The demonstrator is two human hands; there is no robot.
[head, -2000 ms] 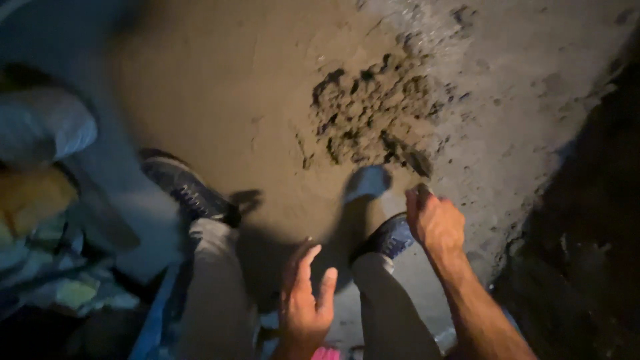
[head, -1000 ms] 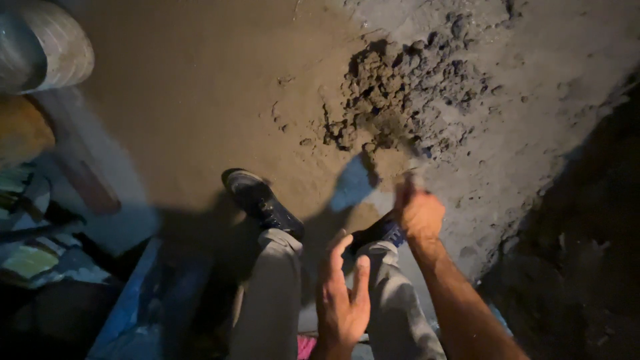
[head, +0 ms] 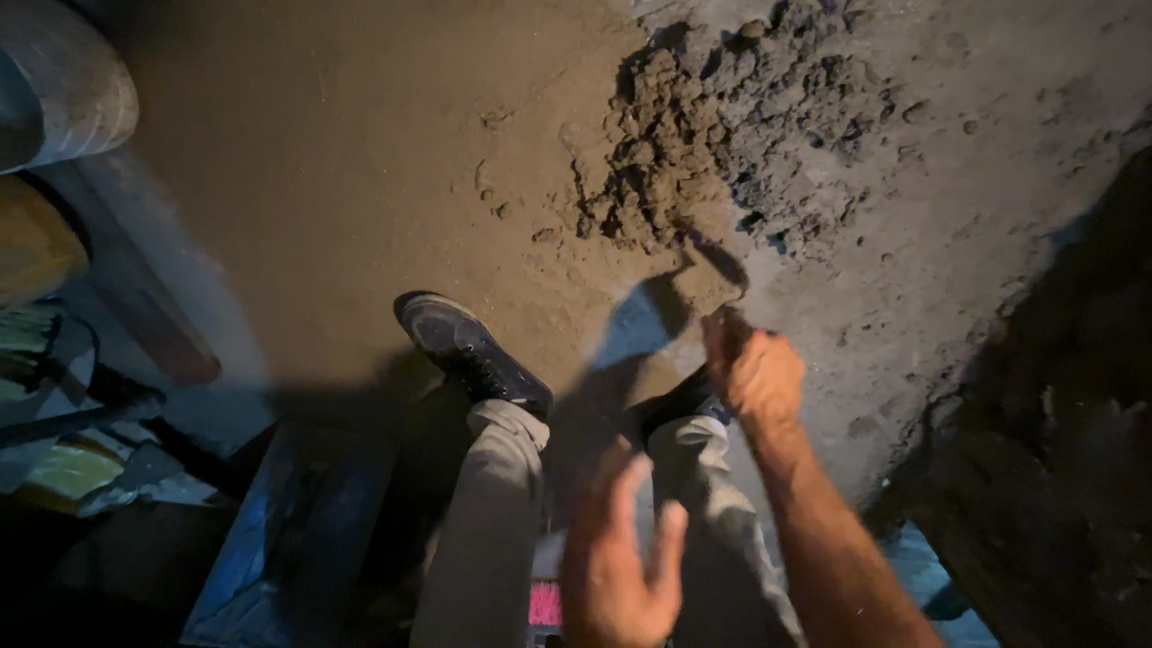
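Note:
My right hand is closed around the handle of a trowel, whose blade lies at the lower edge of a pile of crumbly wet mortar or mud on the floor. Part of the blade blends with the mud, so its outline is unclear. My left hand hangs over my lower legs, fingers apart, holding nothing and slightly blurred.
My shoes stand below the pile on a smoothed, muddy floor. At the left are a bucket, a yellowish container and a plank. A blue box-like object sits lower left; a dark mound rises at right.
My left shoe has moved right, closer to the other one, since the earliest frame. The right hand keeps hold of the trowel by the pile, and the left hand remains free.

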